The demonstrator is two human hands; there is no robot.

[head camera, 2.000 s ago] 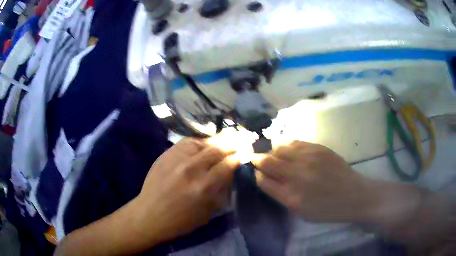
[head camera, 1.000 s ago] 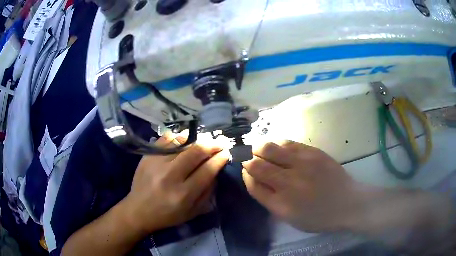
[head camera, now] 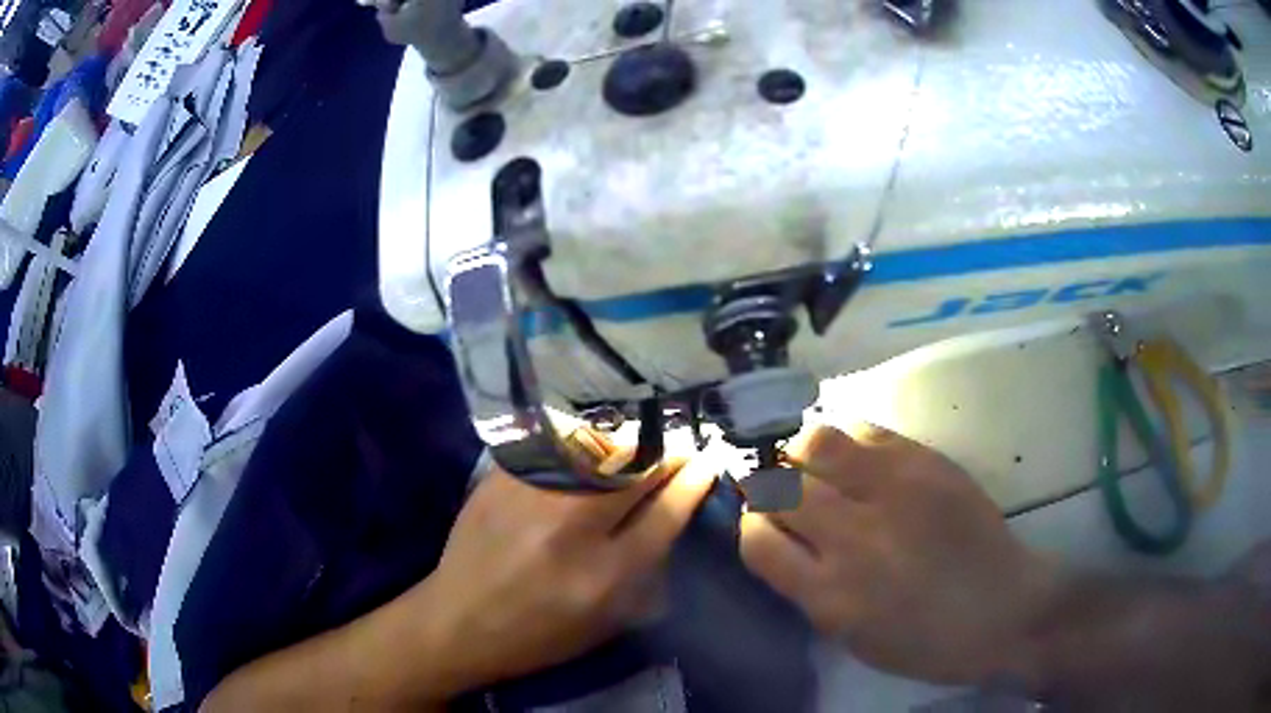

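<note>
My left hand (head camera: 565,550) pinches the navy strip (head camera: 725,606) from the left, with its fingertips in the glare beside the needle area. My right hand (head camera: 892,557) presses on the strip's right edge with bent fingers, by the small grey block (head camera: 771,488). The strip hangs down between my hands towards the lower edge of the view. The presser foot and needle are hidden by glare and the machine head. The navy garment (head camera: 321,488) is heaped left of my left hand, with pale grey-white pieces (head camera: 105,307) on it.
The white sewing machine head (head camera: 641,167) fills the top centre and right. Its curved metal guard (head camera: 499,369) and tension knob (head camera: 753,334) stand just above my fingers. Snips with green and yellow handles (head camera: 1146,453) lie on the pale machine bed (head camera: 976,404) at right.
The view has shifted, so the machine and hands appear lower and further right than a second ago. My hands remain at the needle area with the strip between them.
</note>
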